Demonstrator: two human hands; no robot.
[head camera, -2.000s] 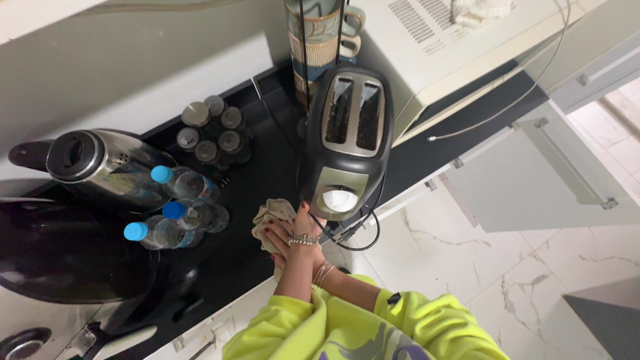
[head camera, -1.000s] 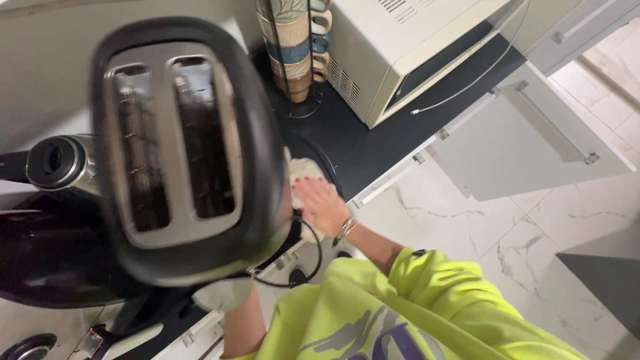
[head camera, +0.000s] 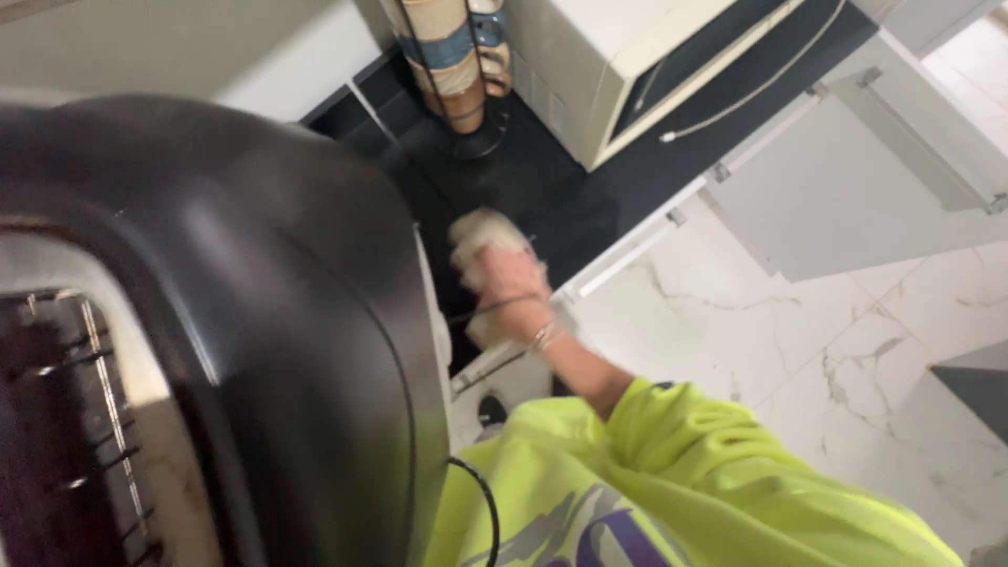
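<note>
A black toaster (head camera: 315, 315) fills the left side of the view, raised close to the camera, with its slots at the lower left. My left hand is hidden; no part of it shows beside the toaster. My right hand (head camera: 512, 287) is on a crumpled light cloth (head camera: 488, 228), pressing it on the black countertop (head camera: 543, 197) near its front edge. Both hand and cloth are blurred. The toaster's black cord (head camera: 490, 504) hangs by my yellow-green top, and a thin dark stretch of cord crosses my right hand.
A wire rack of stacked mugs (head camera: 449, 59) stands at the back. Right of it is a cream microwave oven (head camera: 583, 87), with a pale cable (head camera: 748, 110) trailing across its front. A white cabinet door (head camera: 890, 173) stands open over the marble-look floor.
The toaster has risen from the countertop and come much closer to the camera at left. My right hand and the cloth are now where the countertop was behind it. The left hand has gone from sight.
</note>
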